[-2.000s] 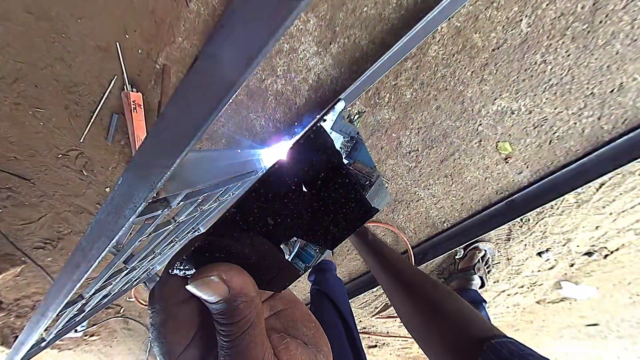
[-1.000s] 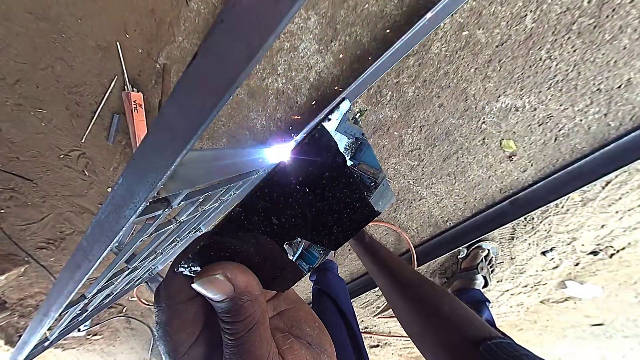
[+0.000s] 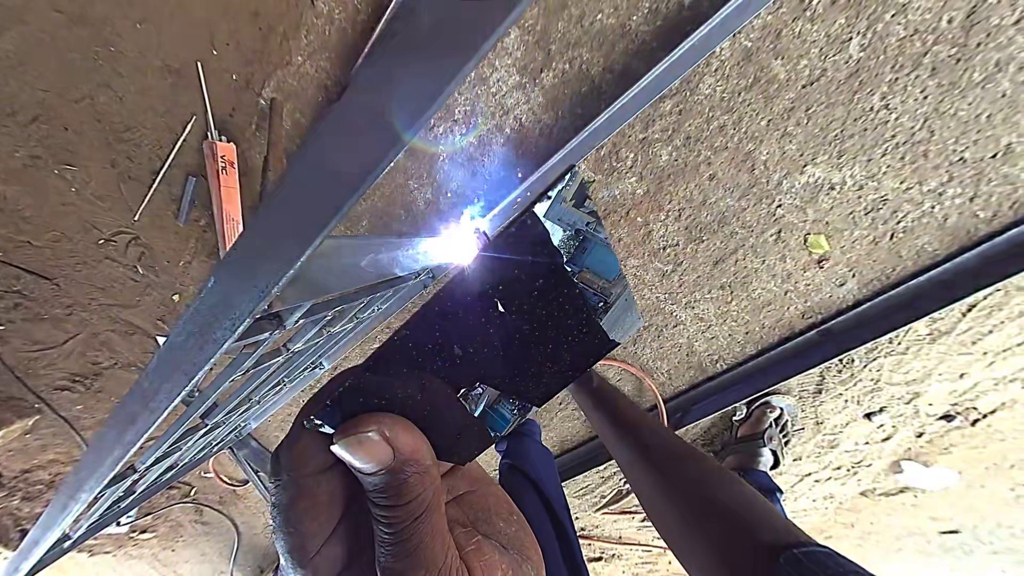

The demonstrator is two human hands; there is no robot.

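Observation:
My left hand point(image 3: 400, 504), low in the view, pinches a dark welding glass point(image 3: 512, 320) between its thumb and the fingers behind it. Bright blue and grey patches show along the glass's right and lower edges. Past its upper left edge a welding arc point(image 3: 460, 242) burns at a joint of a steel frame point(image 3: 312, 176), where a narrow steel bar point(image 3: 632, 100) meets a flat piece point(image 3: 344, 260). From the lower right my right forearm point(image 3: 672, 472) reaches up behind the glass, which hides my right hand and whatever it may hold.
Lattice steelwork point(image 3: 264, 368) runs down to the lower left. On the ground at left lie an orange electrode packet point(image 3: 224, 188) and a loose thin rod point(image 3: 164, 168). A dark steel tube point(image 3: 848, 328) crosses the right side, near a sandaled foot point(image 3: 760, 436). Cables point(image 3: 640, 372) curve behind my arm.
The arc still burns at the joint, with bluish haze above it now. My left hand and the welding glass have stayed nearly in place.

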